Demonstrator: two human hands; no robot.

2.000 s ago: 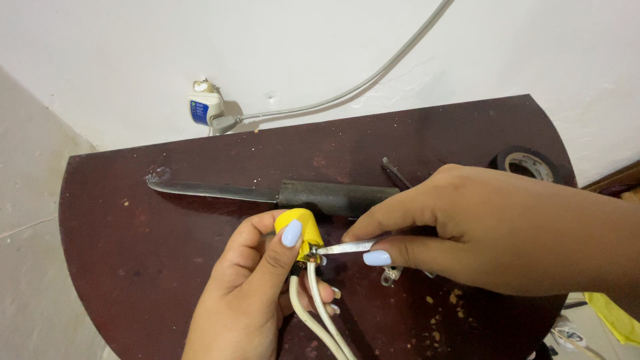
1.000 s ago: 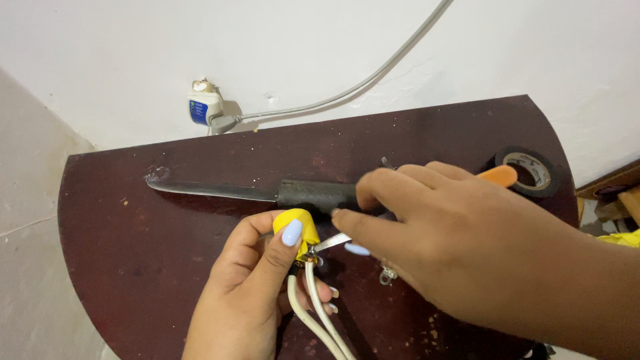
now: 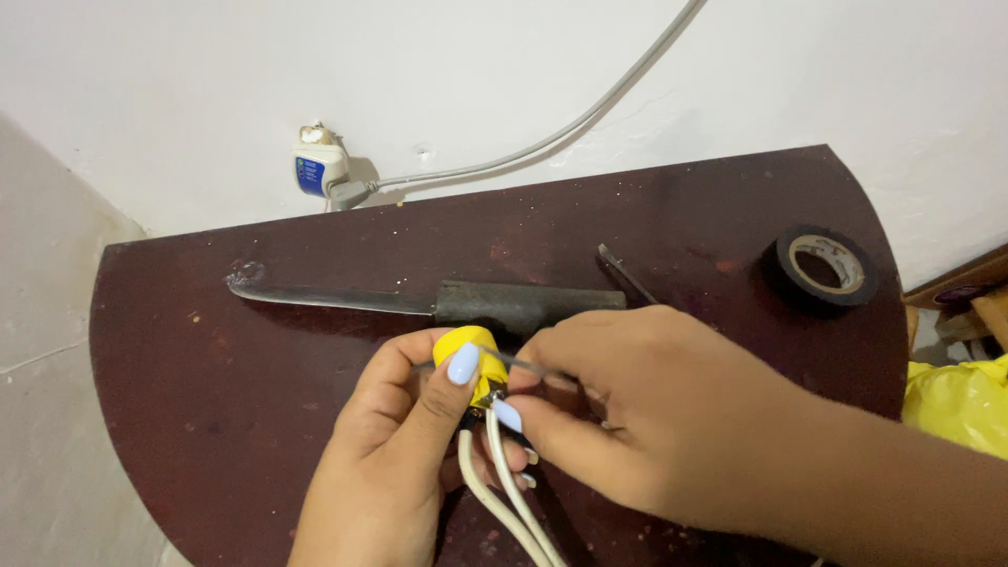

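Observation:
My left hand [image 3: 409, 441] grips a small fitting wrapped in yellow tape [image 3: 471, 354], thumb across its front. Two white insulated wires [image 3: 504, 488] run down from the fitting's dark lower end, where bare metal shows. My right hand [image 3: 614, 402] holds a thin metal blade [image 3: 528, 365] between its fingers; the blade crosses toward the yellow tape, and the rest of the tool is hidden by the hand. The right thumb tip touches or nearly touches the place where one wire meets the fitting. Just behind both hands lies a knife [image 3: 339, 299] with a dark wrapped handle [image 3: 528, 305].
A dark red wooden tabletop [image 3: 236, 441] bears a roll of black tape [image 3: 823, 270] at the right and a thin metal tool [image 3: 626, 272] behind my right hand. A white adapter [image 3: 321, 168] with a grey cable [image 3: 512, 161] is at the wall. Yellow plastic [image 3: 961, 402] shows beyond the right edge.
My right hand has turned, and its thumb has come to the wire end of the fitting. The orange handle seen above that hand one second ago is now out of sight. My left hand keeps its grip.

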